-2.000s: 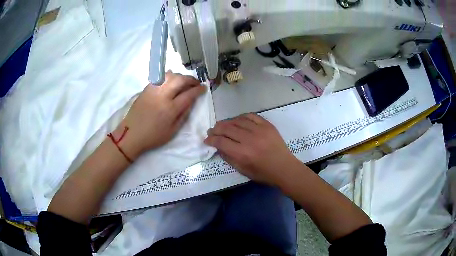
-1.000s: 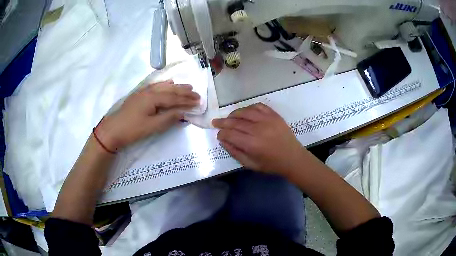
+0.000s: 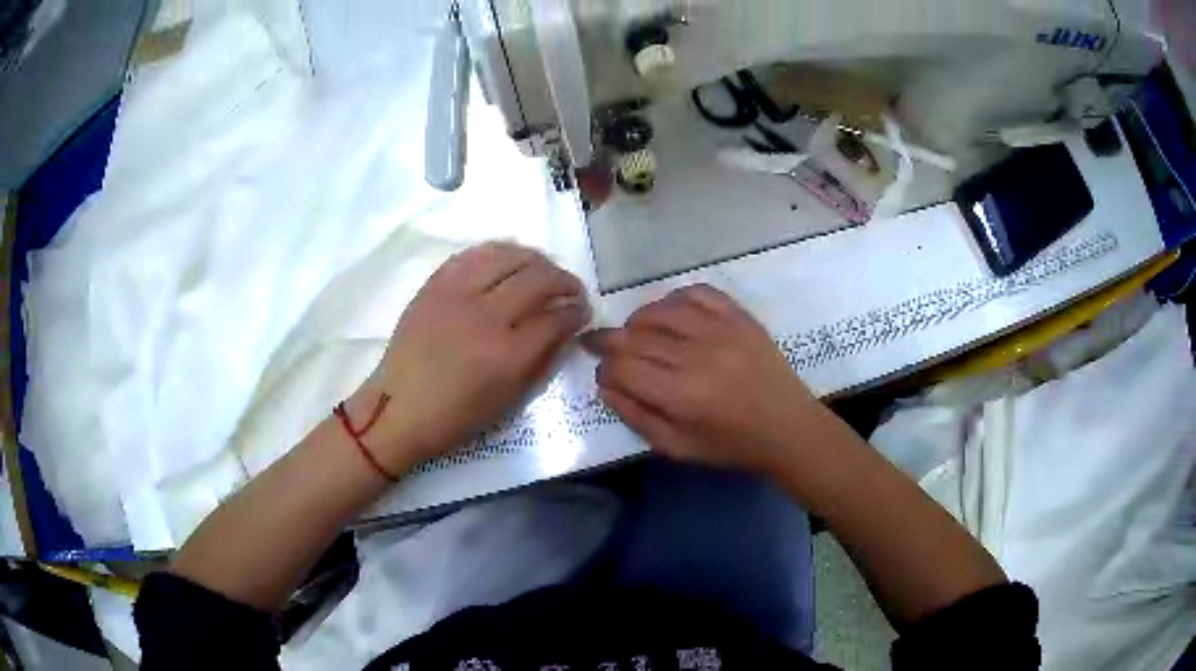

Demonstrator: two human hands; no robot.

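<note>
A large white fabric panel (image 3: 315,223) spreads over the table left of and under the needle area. My left hand (image 3: 492,347) lies on its near right part, fingers bent and pinching the fabric edge. My right hand (image 3: 695,374) is just right of it, thumb and index fingertips together at the same edge; the bit between the fingertips is mostly hidden. The presser foot and needle (image 3: 564,168) of the cream-white sewing machine (image 3: 839,53) are just above my hands, over the fabric.
A slim pale bar (image 3: 447,112) hangs left of the machine head. Black-handled scissors (image 3: 745,98), white strips and a pink scrap (image 3: 829,193) lie under the arm. A black phone (image 3: 1026,206) is at right. A printed ruler (image 3: 918,308) runs along the front edge. White cloth (image 3: 1089,485) hangs lower right.
My left hand has shifted right, close to my right fingertips, and its fingers are more bent. The fabric corner that was folded under my left hand is now between or beneath my hands. The view has shifted slightly.
</note>
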